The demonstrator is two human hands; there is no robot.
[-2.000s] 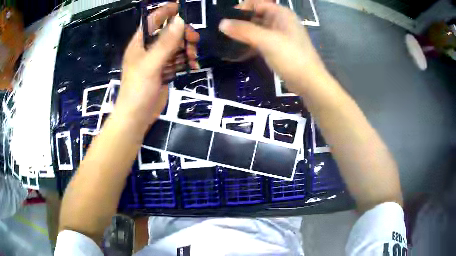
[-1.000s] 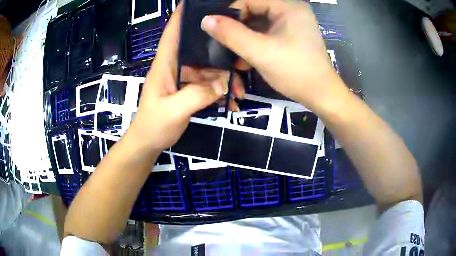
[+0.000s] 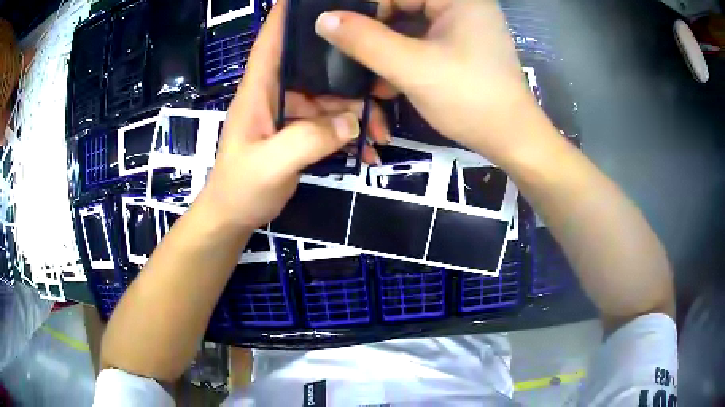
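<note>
My left hand (image 3: 266, 159) holds a dark phone front housing (image 3: 322, 60) upright at the top centre, with its fingers showing through the screen opening. My right hand (image 3: 433, 67) has its thumb pressed on the dark upper part of the housing; its other fingers are behind it or cut off by the frame's top. Whether it pinches a separate dark piece cannot be told. A die-cut sheet (image 3: 389, 229) of joined dark rectangles with white edges lies slanted below the hands, across the housings in the tray.
A shiny black blister tray (image 3: 318, 338) holds rows of housings with blue-edged keypad grids (image 3: 413, 298). A bright white tangled heap (image 3: 48, 159) lies at the left edge. A white oval object (image 3: 690, 52) is at the upper right on the dark bench (image 3: 612, 135).
Since two seconds ago, both hands have come together on the housing, the right thumb now on its face. In the last second the hands have hardly moved.
</note>
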